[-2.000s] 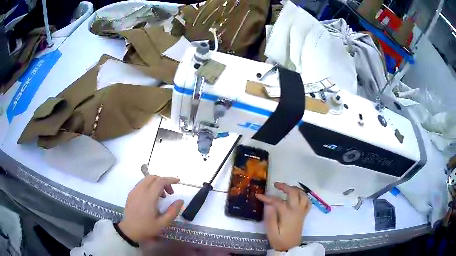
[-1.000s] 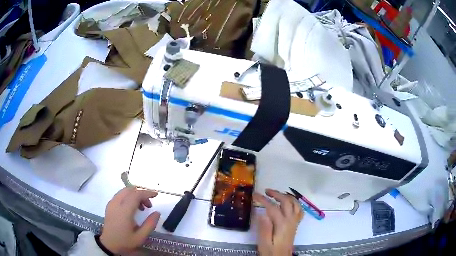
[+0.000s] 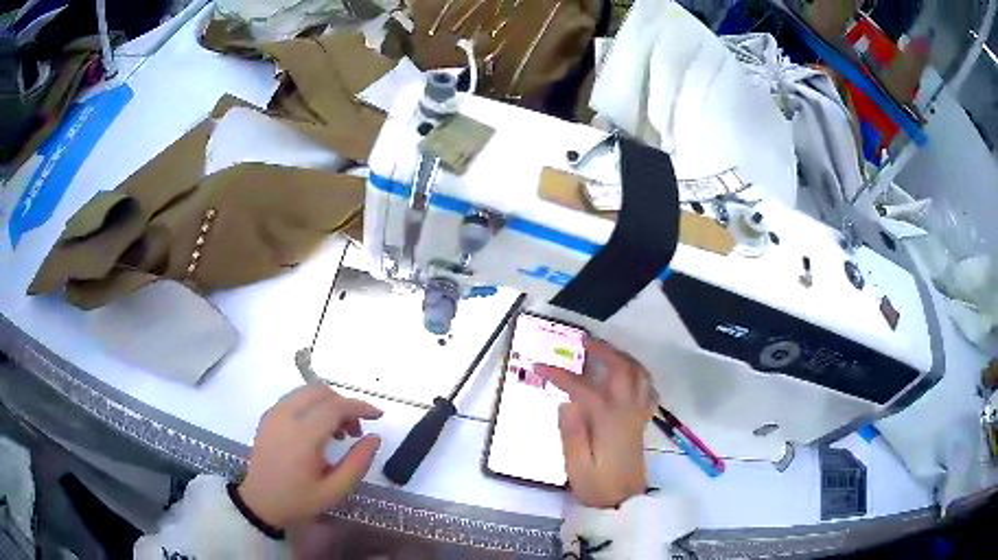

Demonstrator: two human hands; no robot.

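Observation:
A smartphone (image 3: 525,421) lies face up on the white table with a bright white and pink screen. My right hand (image 3: 608,421) is over its right side, with a fingertip at the upper part of the screen. My left hand (image 3: 310,454) rests near the table's front edge, empty, thumb and fingers apart. A screwdriver (image 3: 420,440) with a black handle and thin shaft lies between my left hand and the phone. Pink and blue thread snips (image 3: 689,446) lie to the right of my right hand.
The white sewing machine (image 3: 525,235) with a black band (image 3: 635,235) stands behind the phone. Brown garment panels (image 3: 274,219) with pale pieces lie at the left. Pale grey panels (image 3: 700,98) are heaped behind the machine. A small dark patch (image 3: 843,482) lies at the right.
The phone screen has turned from a dark, orange picture to a bright white and pink page. My right hand has moved up and onto the screen. The camera view has shifted slightly.

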